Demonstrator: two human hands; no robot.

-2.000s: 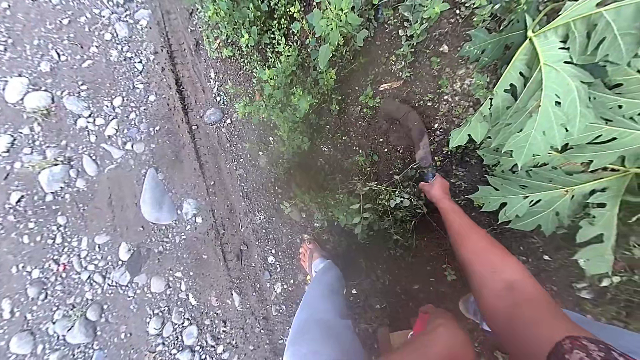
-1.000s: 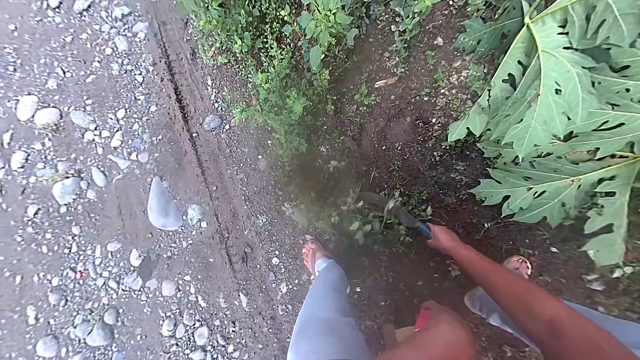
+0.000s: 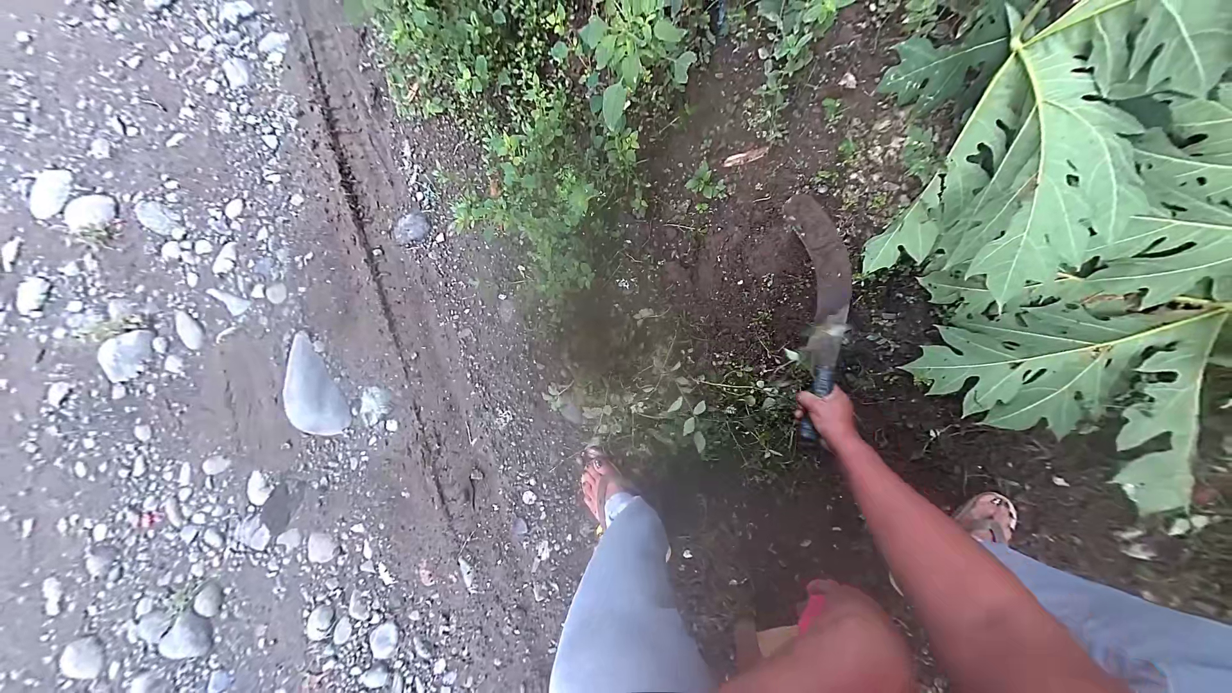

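Note:
My right hand [image 3: 830,416] is closed around the dark wrapped handle of a machete with a curved blade [image 3: 823,255]. The blade points away from me over bare brown soil, its tip bent to the left. Just left of the hand lies a heap of cut weeds [image 3: 712,409]. Low in the view, my left hand [image 3: 837,616] is close to the camera beside something red and tan; its fingers are not clear, nor is what it may hold.
Leafy weeds [image 3: 549,125] grow at the top. Large lobed leaves [image 3: 1059,192] spread at the right. Gravelly ground with a pointed pale stone [image 3: 316,387] lies left. My sandalled feet [image 3: 602,486] stand apart, below and to the right of the cut weeds.
The machete blade was over the cut weeds, pointing left, one second ago; it has swung up and away over the soil. My right hand has moved left with it.

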